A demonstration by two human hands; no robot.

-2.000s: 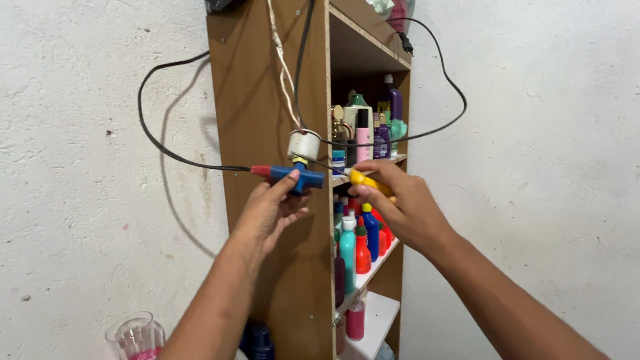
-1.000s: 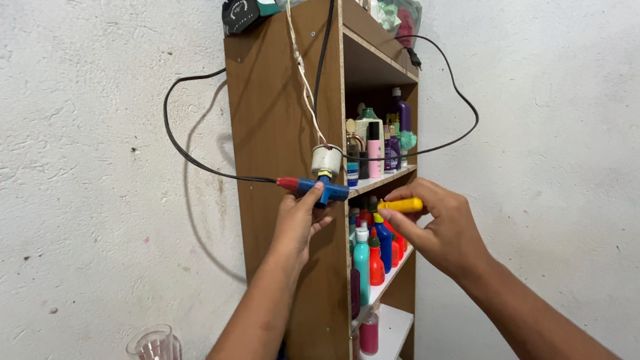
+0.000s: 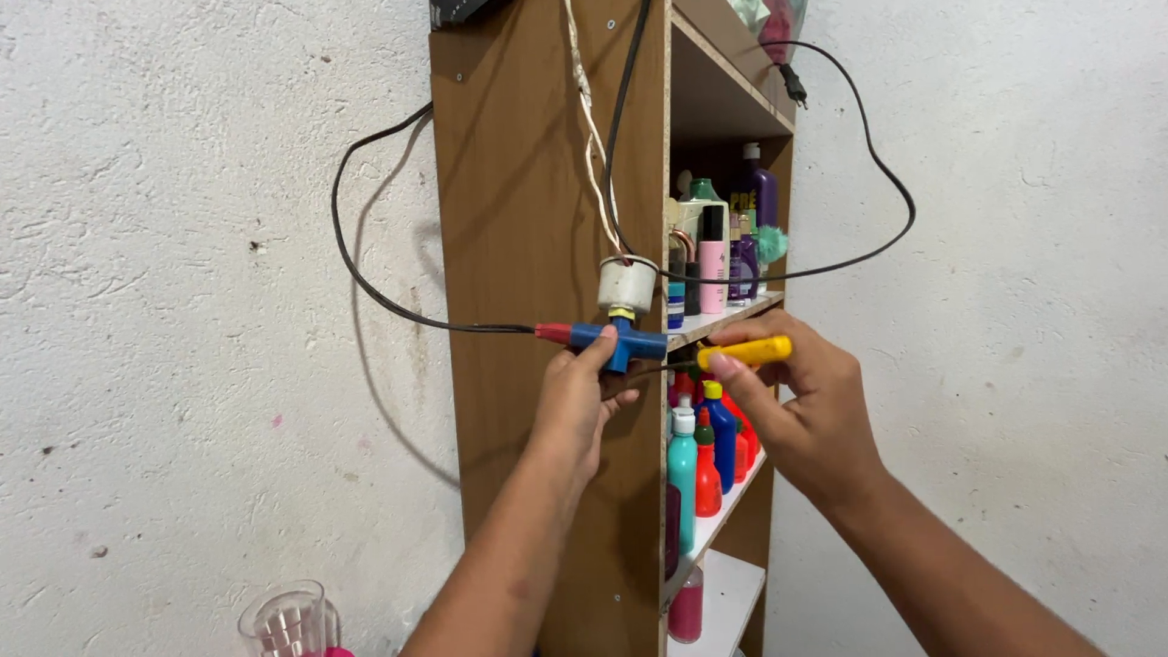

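My left hand (image 3: pixel 584 392) grips a blue multi-way plug adapter (image 3: pixel 643 343) between thumb and fingers. A red plug (image 3: pixel 554 333) on a black cord sits in the adapter's left end. Above, the adapter meets a round white socket (image 3: pixel 627 285) that hangs on twisted white wires (image 3: pixel 593 128). Between the thumb and fingers of my right hand (image 3: pixel 808 401) is a yellow plastic-bodied piece (image 3: pixel 744 352), perhaps a plug or tool handle. It lies nearly level, right of the adapter and apart from it. A thin dark line runs from near its left end toward my left hand; its nature is unclear.
A brown wooden shelf unit (image 3: pixel 538 201) holds several bottles, among them a pink one (image 3: pixel 712 265) and a teal one (image 3: pixel 682 484). A black cord loops across its front, and a black plug (image 3: pixel 792 84) hangs at upper right. A clear plastic cup (image 3: pixel 285 620) stands at lower left.
The yellow piece was beside the adapter's right end two seconds ago, then moved away to the right. It remains in my right hand. My left hand still holds the adapter.
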